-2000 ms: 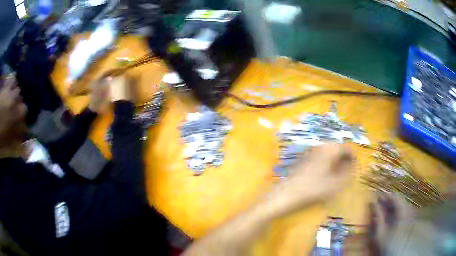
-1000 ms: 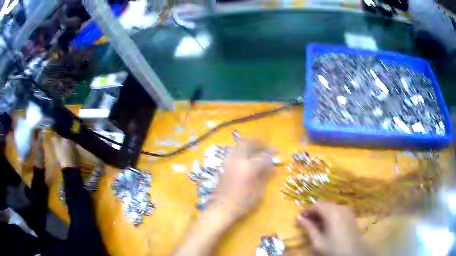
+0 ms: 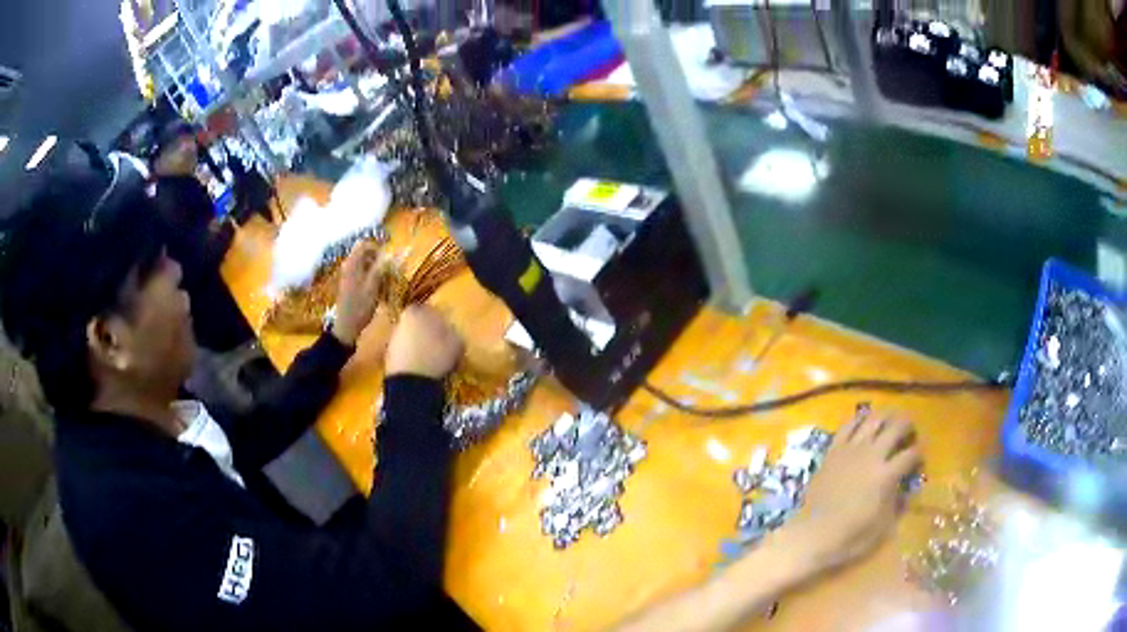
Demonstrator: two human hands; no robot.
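Note:
My left hand (image 3: 865, 482) reaches in from the bottom edge, its fingers bent down over the right side of a loose pile of small silver circuit boards (image 3: 776, 479). Its fingertips are partly hidden, so I cannot tell if they hold a board. A few dark bits show beside the fingers. My right hand is barely visible as a blurred pinkish patch (image 3: 921, 617) at the bottom edge, beside a bright glare. The bundle of thin leads with white ends (image 3: 958, 543) lies right of my left hand, blurred and partly covered by the glare.
A second board pile (image 3: 581, 479) lies left. A black box-shaped device (image 3: 661, 309) stands behind it; its black cord (image 3: 803, 398) curves right to a blue bin (image 3: 1023, 414) of boards. A neighbouring worker (image 3: 161, 457) works with both hands at left. A grey post (image 3: 686, 161) stands behind.
The view has swung left, so the bin and bundle sit farther right and more of the neighbour shows. My left hand is still at the pile. My right hand has nearly left the picture.

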